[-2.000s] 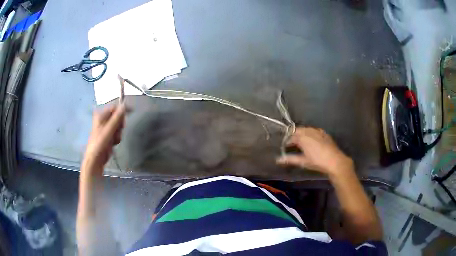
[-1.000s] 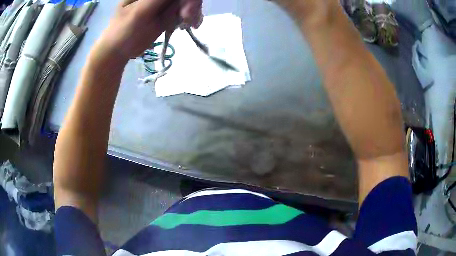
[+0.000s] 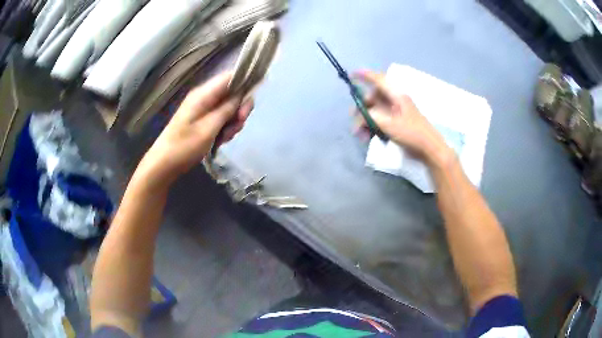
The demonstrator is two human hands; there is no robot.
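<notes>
My left hand (image 3: 214,115) grips a folded strip-like cream and brown fabric bundle (image 3: 254,56), upright at the table's left edge. Thin cream strips (image 3: 254,191) hang below this hand and lie along the table edge; whether they join the bundle is unclear. My right hand (image 3: 389,115) holds dark scissors (image 3: 356,99) by the handles, blades pointing up and left, above the grey padded table (image 3: 317,152). White paper sheets (image 3: 465,112) lie under and beside my right hand.
Long grey-beige fabric rolls (image 3: 125,59) lie at upper left. Brown tied bundles (image 3: 568,105) are on the table's right side. A blue bin (image 3: 26,198) with white and grey scraps (image 3: 72,204) stands on the floor at left. A dark object shows at the lower right edge.
The view has swung left. My right hand now holds the scissors that lay on the paper. My left hand now holds a fabric bundle; earlier the hands stretched cream strips.
</notes>
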